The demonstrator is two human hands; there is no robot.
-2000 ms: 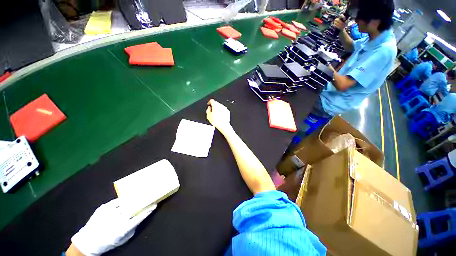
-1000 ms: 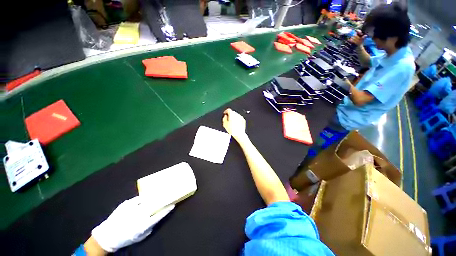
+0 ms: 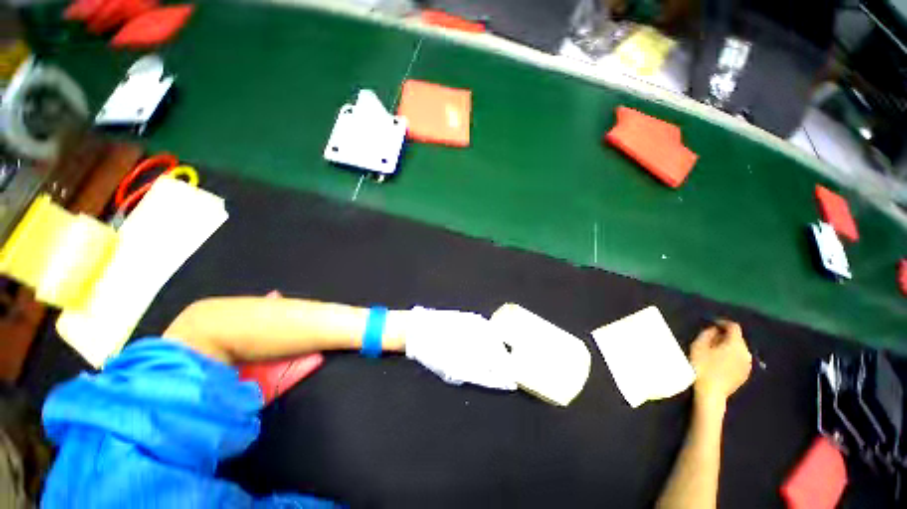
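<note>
My left hand [image 3: 462, 348], in a white glove with a blue band at the wrist, holds a curling pad of label sheets [image 3: 547, 356] above the black mat. A loose white slip [image 3: 644, 356] lies on the mat between the pad and my right hand. My bare right hand [image 3: 721, 360] rests on the mat at the slip's right edge, fingers curled. Whether its fingers hold anything cannot be told.
White-faced units [image 3: 366, 137] and red foam pads [image 3: 435, 112] lie on the green belt [image 3: 537, 169]. At left are long white sheets [image 3: 164, 249], a yellow piece [image 3: 62, 254], scissors [image 3: 149, 181] and a pale ring [image 3: 45, 109]. Black housings [image 3: 863, 403] stand at right.
The view has swung to the left, bringing in the scissors, sheets and second unit; the person and cartons are out of view. My left hand still holds the pad, and the slip still lies beside my right hand.
</note>
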